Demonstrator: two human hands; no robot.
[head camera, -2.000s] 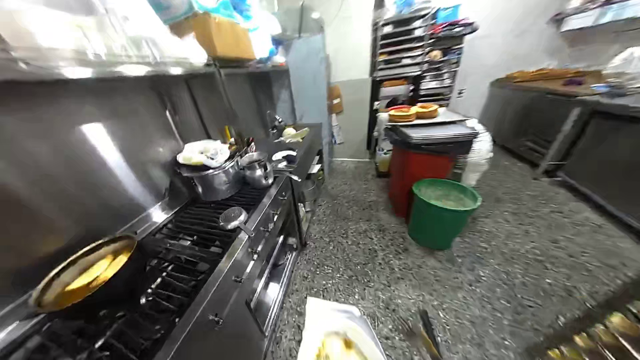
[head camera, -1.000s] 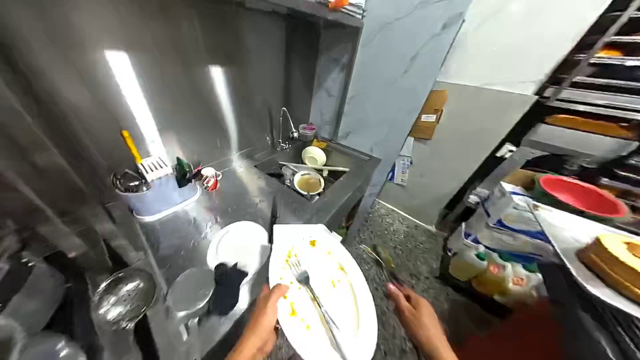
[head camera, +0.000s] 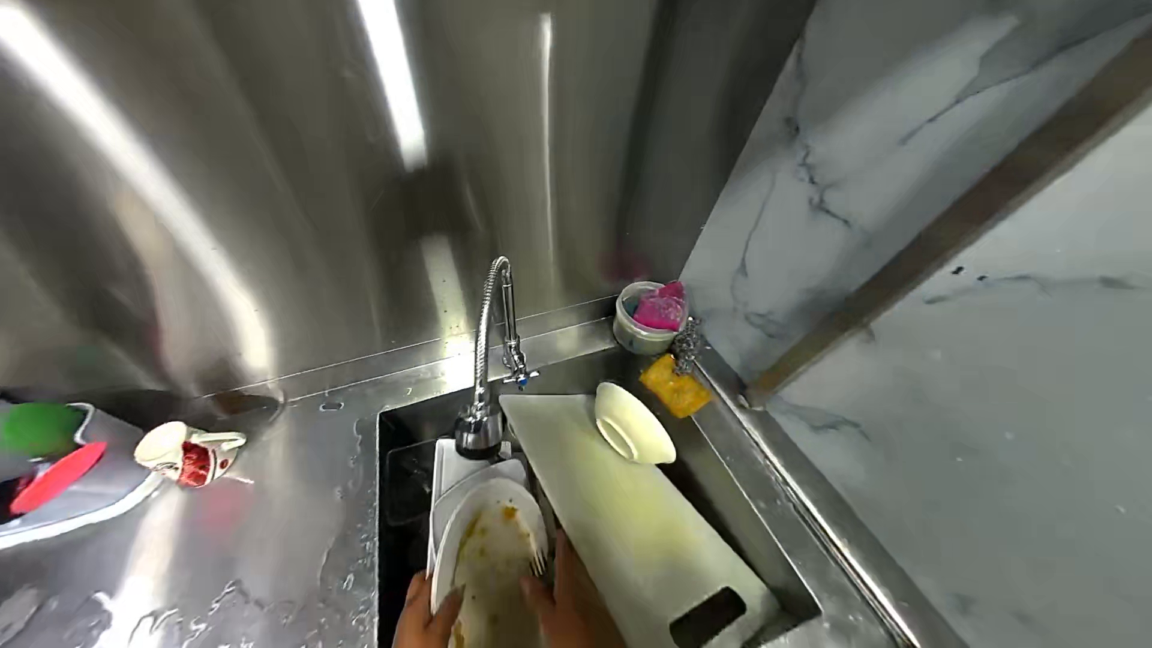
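Observation:
A soiled white oval plate (head camera: 495, 558) is between my two hands, over the left part of the steel sink (head camera: 396, 418). My left hand (head camera: 427, 616) grips its left edge, thumb on top. At its right edge is my right hand (head camera: 571, 598), with a fork (head camera: 539, 563) by the fingers; the fork's handle is hidden. Under and behind the plate lie other white dishes (head camera: 450, 468). Just beyond them hangs the spray head of a faucet (head camera: 479, 432). Right of the plate, a white cutting board (head camera: 621, 504) lies slanted in the sink with a cream bowl (head camera: 634, 423) on it.
A tub with a pink cloth (head camera: 660, 310), a steel scourer (head camera: 687, 345) and a yellow sponge (head camera: 675, 385) sit at the sink's back right corner. Left on the wet steel counter (head camera: 297, 504) are a cup (head camera: 191, 453) and a grey utensil holder (head camera: 99, 477). Marbled wall stands at right.
The view has moved in over the sink. My hands have carried the oval plate from beside the counter to the sink. The fork that lay mid-plate is now at its right edge.

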